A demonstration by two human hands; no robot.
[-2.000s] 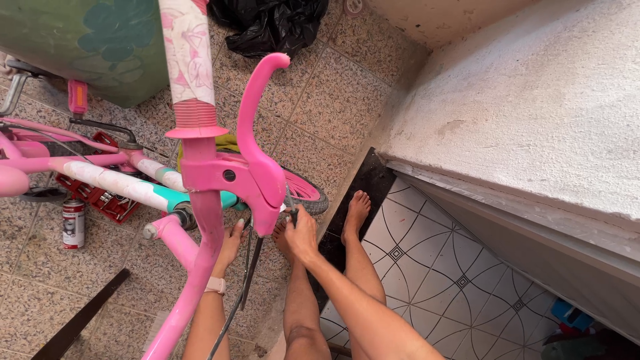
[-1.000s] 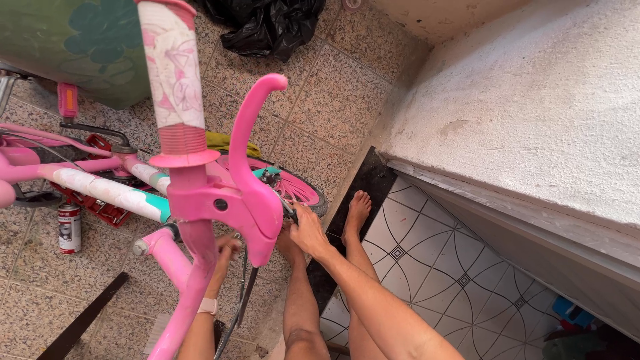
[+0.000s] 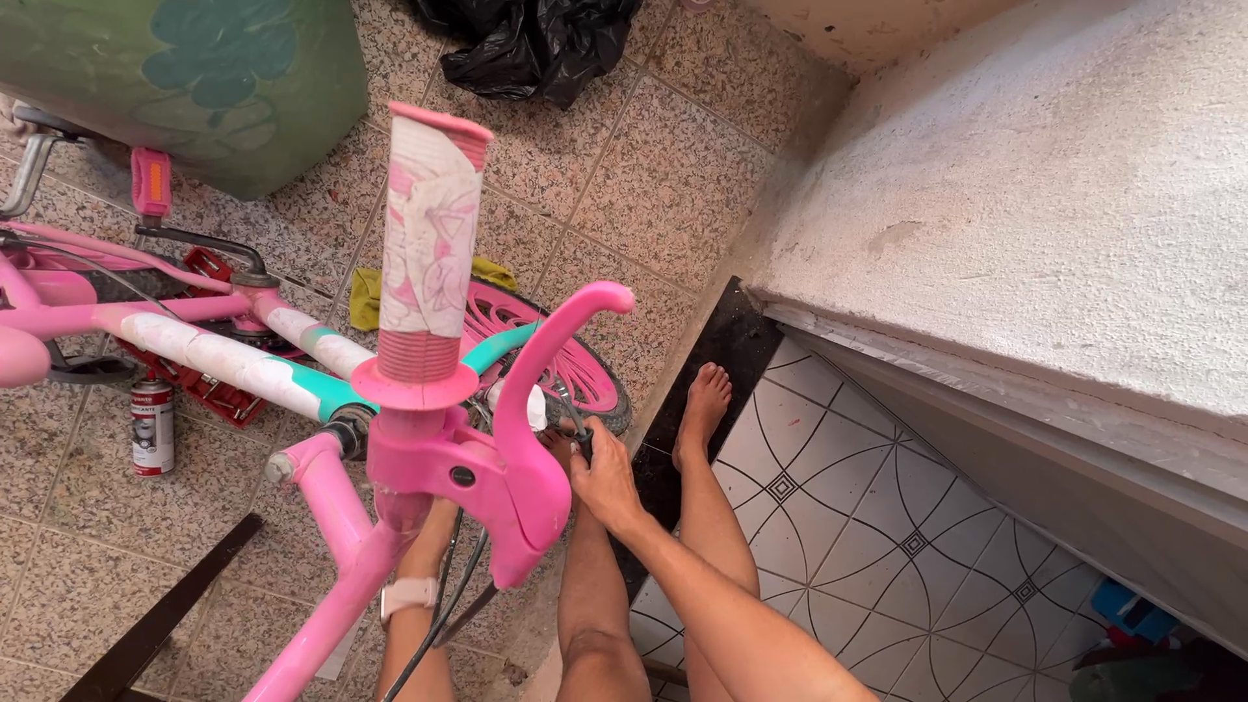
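A pink bicycle with white and teal frame tubes [image 3: 210, 356] fills the left half of the view. Its handlebar grip [image 3: 432, 234] and pink brake lever [image 3: 541, 419] stand close to the camera. My right hand [image 3: 606, 478] is closed around a tool with a dark handle [image 3: 583, 442], whose thin metal shaft points towards the pink-spoked front wheel [image 3: 580, 375]. Something white [image 3: 531, 405] lies by the wheel hub. My left forearm, with a light pink watch [image 3: 409, 595], reaches up behind the handlebar; the left hand is hidden there. Black cables [image 3: 453, 595] hang beside it.
A spray can [image 3: 152, 429] stands on the granite-like tiles near a red tool box [image 3: 229, 395]. A yellow cloth [image 3: 366, 297] lies behind the grip. Further back are a black plastic bag [image 3: 546, 49] and a green container [image 3: 244, 88]. A rough white wall [image 3: 1024, 195] borders the right.
The handlebar grip and brake lever have shifted to the right in view and now cover my left hand, which showed earlier. My right hand stays near the front wheel.
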